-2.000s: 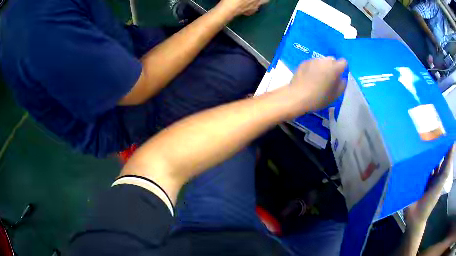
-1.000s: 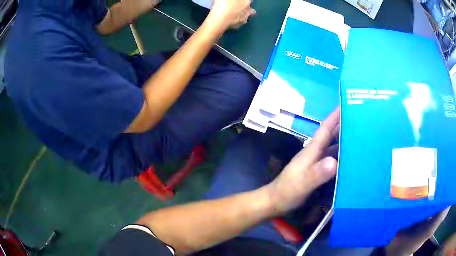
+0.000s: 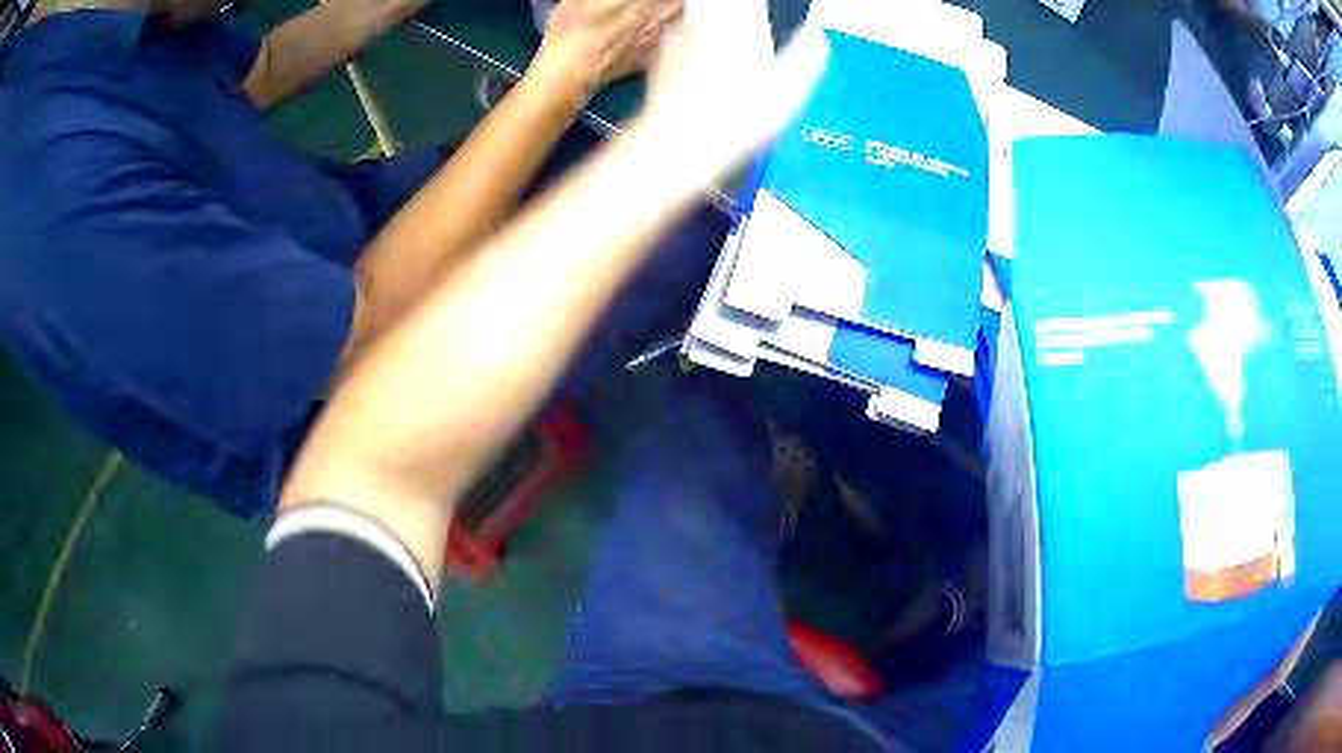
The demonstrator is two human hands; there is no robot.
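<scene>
The opened blue carton [image 3: 1119, 412] stands boxy at the right, with a misting device printed on its blue face. My right hand [image 3: 1269, 689] shows only in part at its lower right edge, holding it from behind; the fingers are hidden. My left hand [image 3: 721, 88] is blurred and overexposed at the top, beside the upper left of the flat cartons, fingers apart and nothing seen in it. The stack of flat blue and white cartons [image 3: 898, 191] lies left of the opened carton, its tabs sticking out over the bench edge.
A co-worker in a navy shirt [image 3: 162, 250] sits at the left, hands near the bench [image 3: 1089, 66]. A red stool [image 3: 523, 493] stands below on the green floor. Another red piece [image 3: 835, 659] shows by my legs. White objects and cables are at the upper right.
My left hand has left the opened carton's left side and swung up and left to the flat stack's far end. The opened carton has shifted slightly right and down, showing a narrow left side.
</scene>
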